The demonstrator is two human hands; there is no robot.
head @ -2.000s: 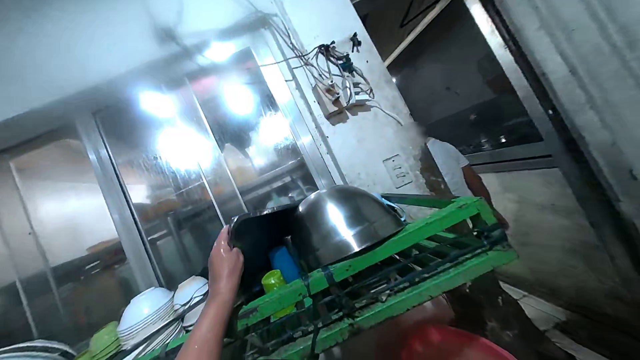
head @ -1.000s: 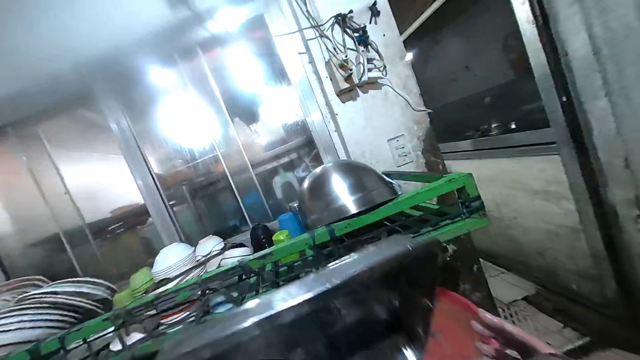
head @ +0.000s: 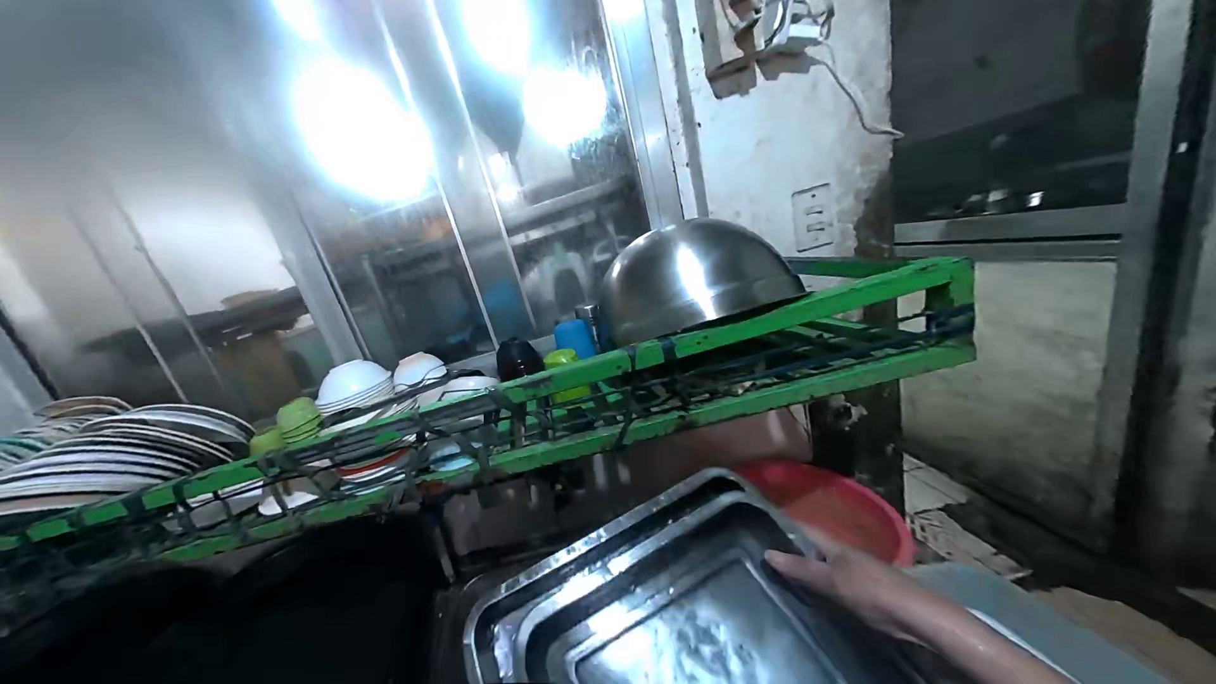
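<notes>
My right hand (head: 836, 575) grips the right rim of a rectangular stainless steel tray (head: 703, 627), its thumb over the inner edge. The tray seems nested in another one, with wet, shiny surfaces, below the green rack. My left hand is out of view. Above, on the green slatted rack (head: 817, 380), an upturned stainless steel bowl (head: 698, 275) rests near a blue cup (head: 575, 338), a black cup (head: 519, 359) and a lime-green cup (head: 562, 373).
Stacked plates (head: 123, 456), white bowls (head: 354, 385) and small green bowls (head: 299, 418) fill the rack's left part. A red basin (head: 836, 503) stands beyond the tray. Dark, rounded shapes lie at lower left. Wires hang on the wall above a switch plate (head: 812, 217).
The hand at the rack two seconds ago is out of view. A metal tray, blurred one second ago, now lies lower, with my right hand on it. The person near the doorway no longer shows.
</notes>
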